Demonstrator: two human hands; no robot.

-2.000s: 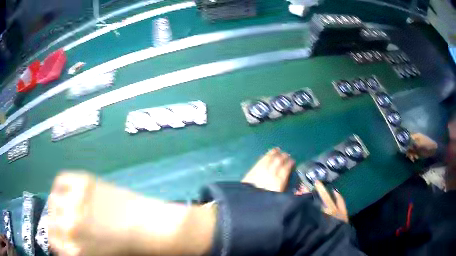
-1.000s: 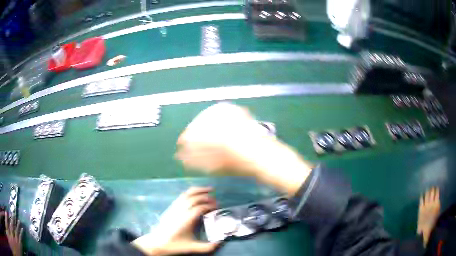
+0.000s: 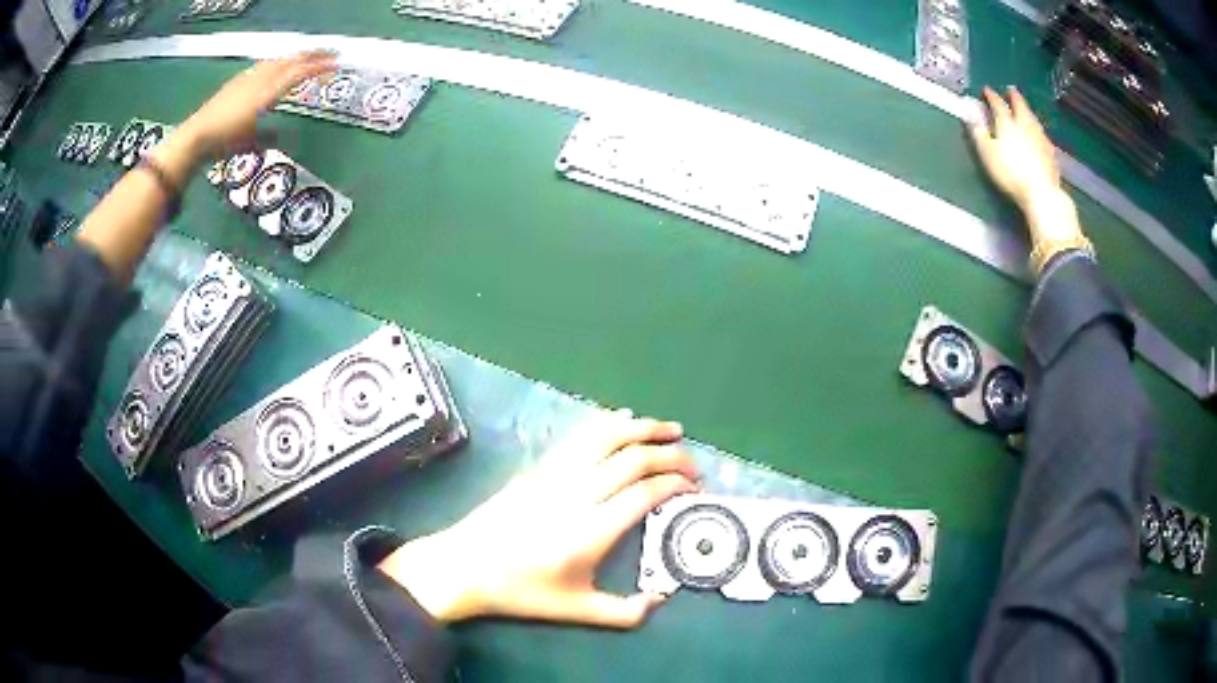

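A three-seat plate (image 3: 844, 546) with dark round units lies flat on the mat at the lower middle. My left hand (image 3: 561, 523) holds its left end between thumb and fingers. My right hand (image 3: 1021, 160) reaches across the belt to the far metal rail, fingers spread, and nothing shows in it. Its fingertips are near the lower end of a pale plate (image 3: 942, 40) beyond the rail; whether they touch cannot be told. My right forearm partly hides another plate with dark round units (image 3: 950, 360) on the belt.
Two leaning stacks of plates (image 3: 284, 440) (image 3: 167, 360) stand left of my left hand. A bright plate (image 3: 687, 182) lies on the belt (image 3: 534, 314). Another person's hand (image 3: 247, 107) is over plates at upper left. Dark stacked plates (image 3: 1110, 87) stand at upper right.
The view has shifted, bringing the left stacks closer. My right hand, earlier blurred above the held plate, now reaches to the far rail. My left hand still holds the plate's left end.
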